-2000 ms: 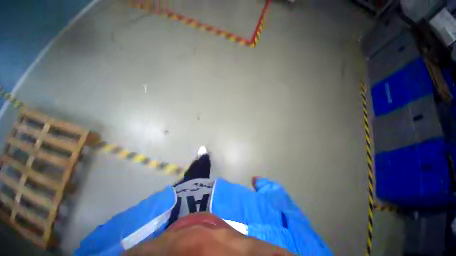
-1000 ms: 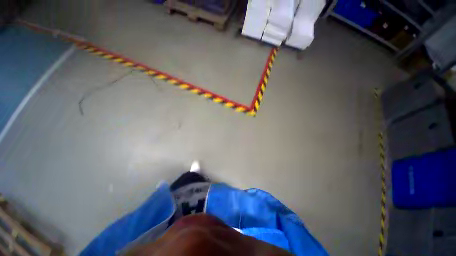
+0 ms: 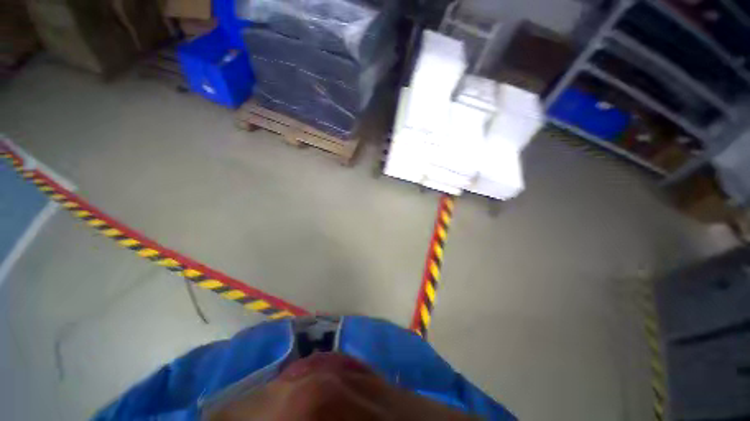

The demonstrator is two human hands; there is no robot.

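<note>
Neither of my hands is in view; only the blue sleeves and front of my jacket show at the bottom. Nearest in front of me is the grey floor (image 3: 345, 238) with red and yellow-black marking tape (image 3: 215, 284) meeting near my body. Beyond it, a stack of white boxes or blocks (image 3: 456, 136) stands on a low base. To its left, a dark block wrapped in clear film (image 3: 308, 74) sits on a wooden pallet (image 3: 300, 134).
A blue crate (image 3: 218, 69) stands left of the wrapped block, with brown cartons (image 3: 82, 33) farther left. A metal shelf rack (image 3: 650, 74) with blue and brown bins is at the upper right. Grey containers (image 3: 711, 321) line the right edge. A thin dark strand (image 3: 197, 303) lies on the floor.
The view has moved forward over the floor. The white stack and wrapped pallet have come nearer and lower in view. The wooden pallet at the lower left has left the picture.
</note>
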